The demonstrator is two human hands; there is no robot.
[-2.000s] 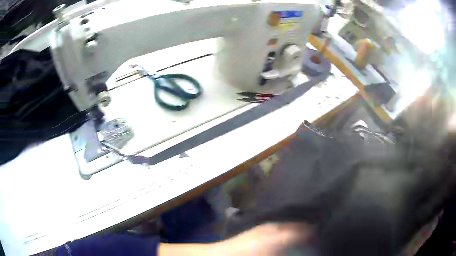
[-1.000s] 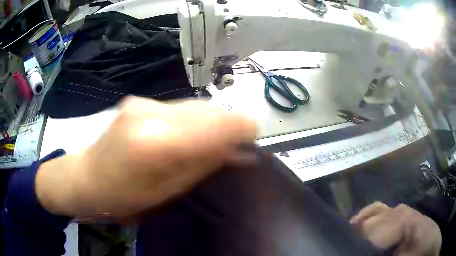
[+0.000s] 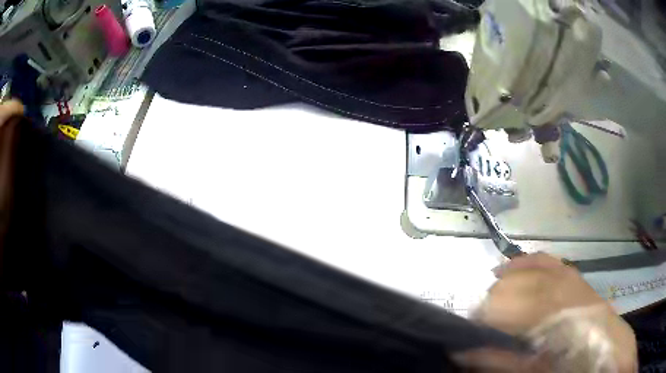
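A black cloth panel (image 3: 255, 269) is stretched across the front, from the left picture edge to the lower right. My left hand (image 3: 9, 135), blurred and mostly cut off by the left edge, holds its far left end. My right hand (image 3: 559, 313), also blurred, is closed on its right end in front of the needle plate (image 3: 431, 156). A narrow shiny grey piece (image 3: 493, 222) runs from the presser foot (image 3: 465, 142) to my right fingertips; whether they touch it is unclear. A dark-grey strip (image 3: 621, 261) lies right of my hand.
A black garment (image 3: 314, 62) with two pale stitch lines lies behind, reaching the machine head (image 3: 518, 65). Green-handled scissors (image 3: 582, 164) and a small red-handled tool (image 3: 644, 235) lie right. Pink (image 3: 110, 30) and white-blue (image 3: 139, 23) cones stand far left.
The view has swung left. My left hand has moved from near the needle to the far left edge, drawing the cloth out. My right hand is now closer to the needle area.
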